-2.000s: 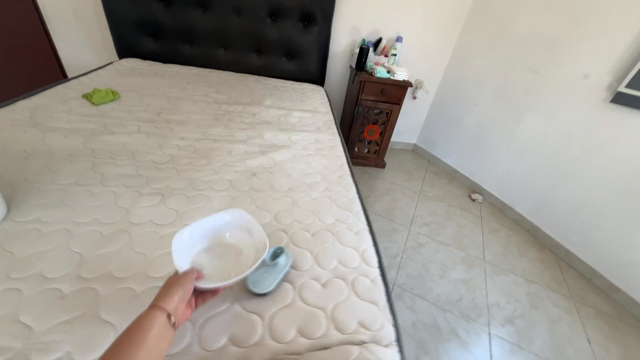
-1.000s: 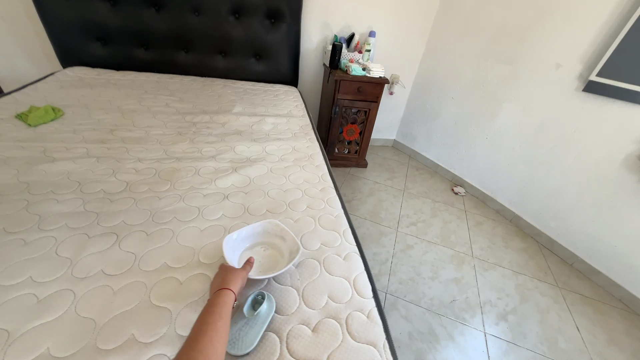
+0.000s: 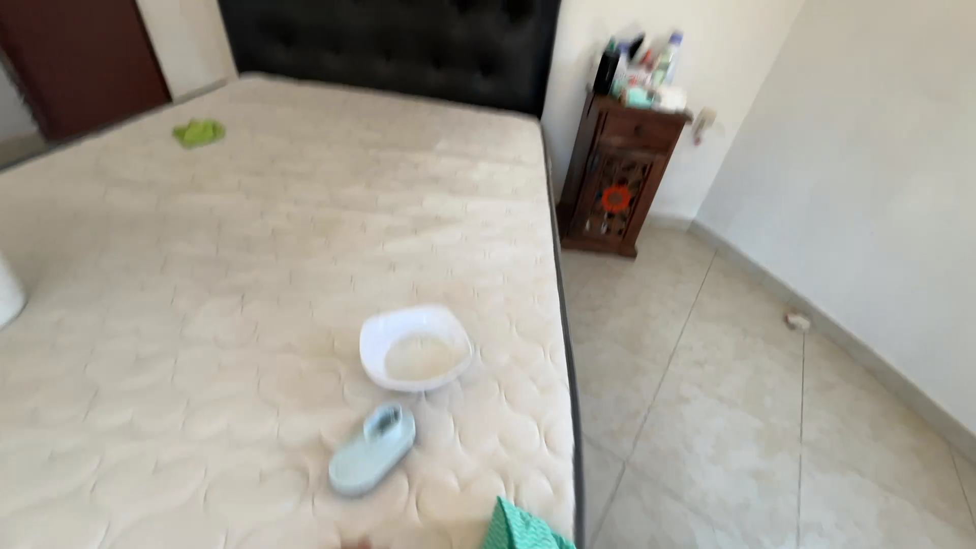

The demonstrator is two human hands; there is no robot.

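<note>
A white plastic bowl (image 3: 418, 347) with cloudy liquid in it stands on the quilted mattress (image 3: 252, 305). Just below and left of it lies a pale blue scrubbing brush (image 3: 370, 454) with a raised round handle. Only a blurred sliver of skin, apparently my left hand (image 3: 357, 543), shows at the bottom edge, below the brush; its fingers and grasp are hidden. To its right a green patterned cloth (image 3: 522, 528) enters at the bottom edge, near the mattress side. My right hand is not visible. A lime-green cloth (image 3: 199, 133) lies crumpled farther up the mattress.
A black tufted headboard (image 3: 396, 46) stands behind the mattress. Beyond its right side is a carved wooden nightstand (image 3: 625, 168) with bottles on top. A white object (image 3: 8, 293) is cut off at the left edge. A small item (image 3: 797, 320) lies on the tiled floor by the wall.
My left hand has let go of the white bowl and drawn back to the bottom edge. The green patterned cloth has come into view at the bottom.
</note>
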